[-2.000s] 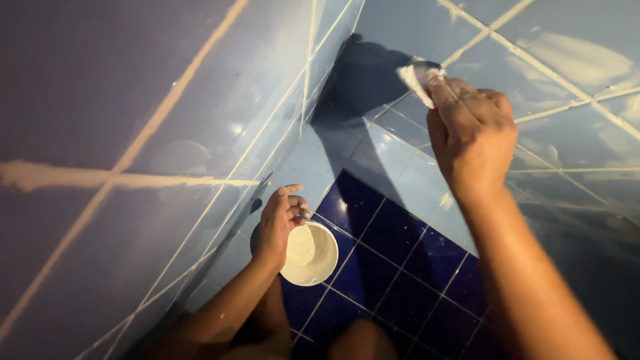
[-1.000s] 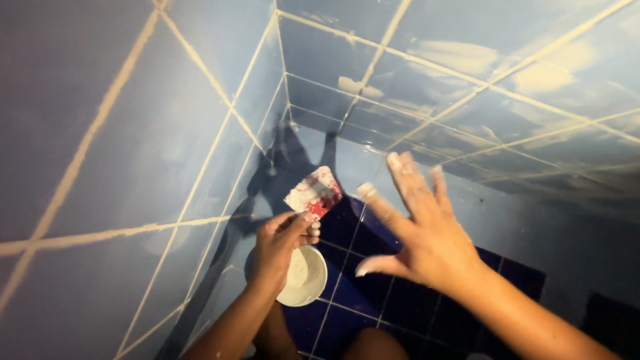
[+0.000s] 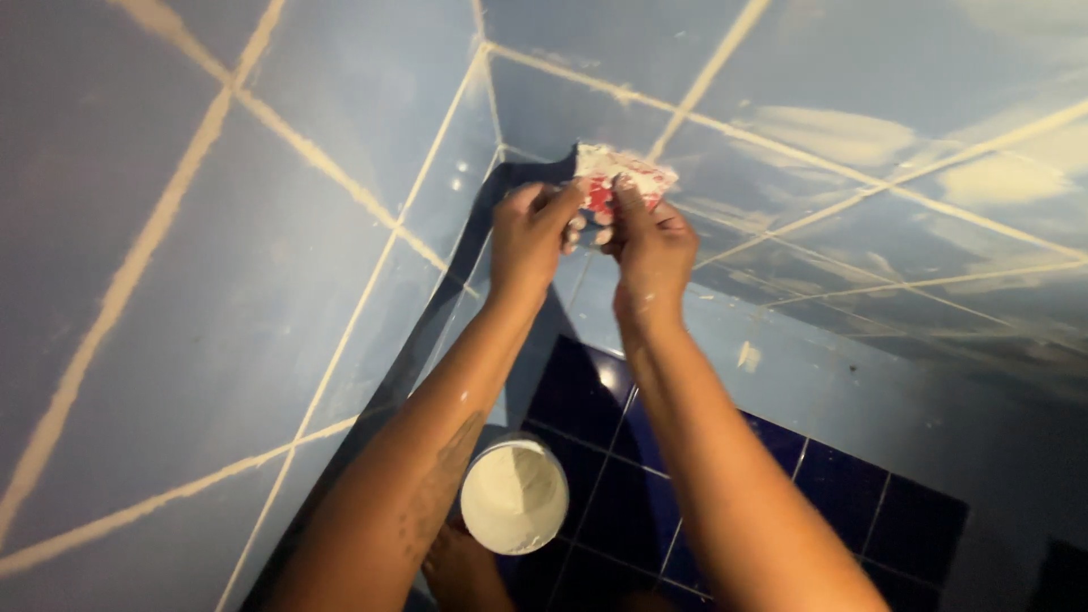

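Observation:
Both hands meet near the upper middle of the head view, in front of the tiled corner. My left hand grips the left edge of a thin red card-like piece, its top smeared with whitish grout or paste. My right hand pinches the same piece from the right, thumb on its face. White residue coats the fingertips. Below the hands, a round white tub holds pale paste and stands low by my left forearm.
Blue wall tiles with pale joint lines rise on the left. More wall tiles on the right bear smears of dried paste. Dark blue floor tiles lie below, with a bare foot beside the tub.
The red piece was in my left hand alone, with my right hand spread apart; now both hands hold it, higher up. Two seconds ago my right hand held a whitish piece near the right wall.

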